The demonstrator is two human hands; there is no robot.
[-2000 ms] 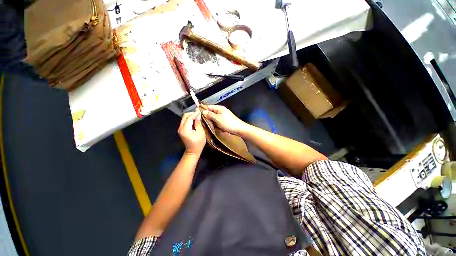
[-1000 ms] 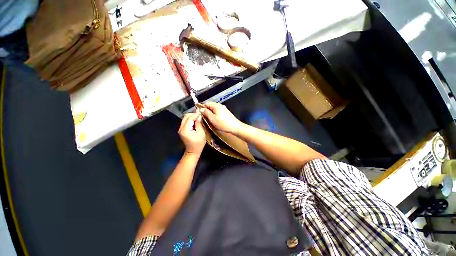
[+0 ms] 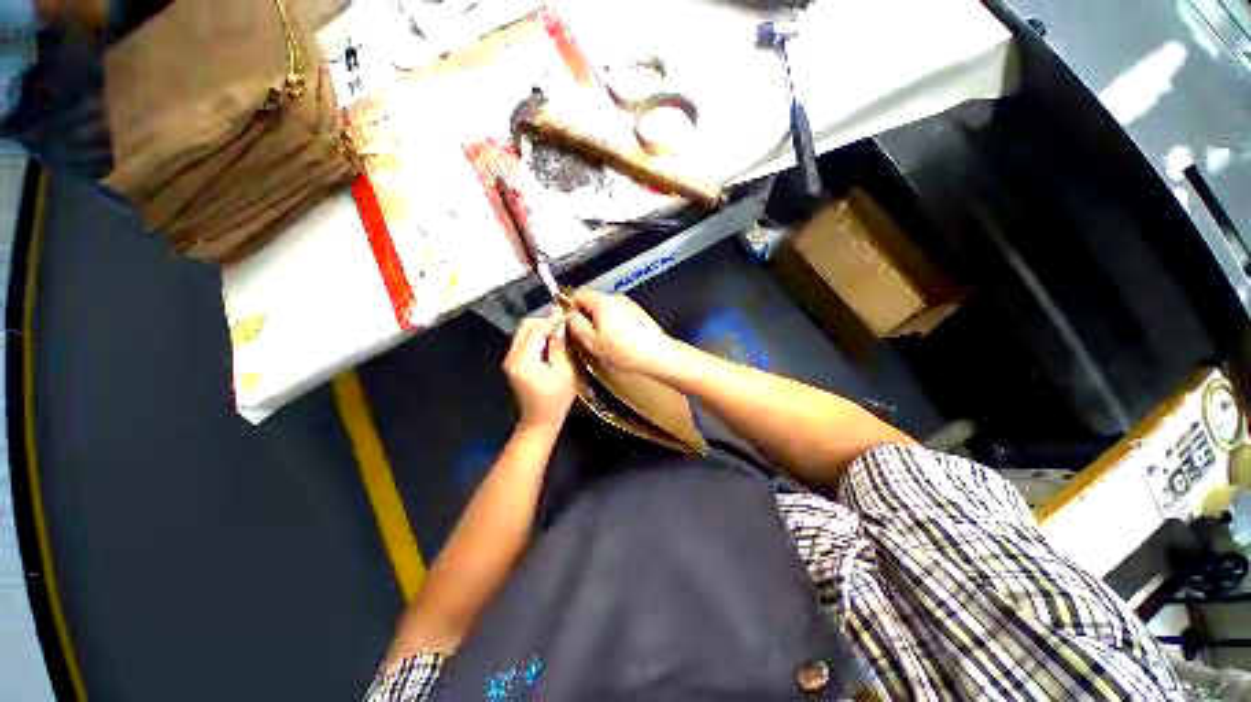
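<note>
A brown pouch panel (image 3: 648, 399) hangs gaping over my lap, with a thin zipper line along its edge. My left hand (image 3: 543, 368) pinches its upper corner from the left. My right hand (image 3: 620, 332) grips the same corner from the right, its fingertips next to those of my left hand. The corner is at the tip of the narrow bar anvil (image 3: 530, 241), which juts over the table edge. Any small zipper part there is hidden by my fingertips.
A wooden-handled hammer (image 3: 624, 159), tape rings (image 3: 667, 124) and a thin black stick (image 3: 631, 224) lie mid-table. A steel-shaft hammer (image 3: 794, 103) lies right, its grip over the edge. A brown panel stack (image 3: 227, 130) stands left. A cardboard box (image 3: 868, 265) is below the table.
The whole view has shifted, so the table and hands appear slightly further right and lower. Both hands keep hold of the panel at the bar tip. A blue shape at the upper left has mostly left view.
</note>
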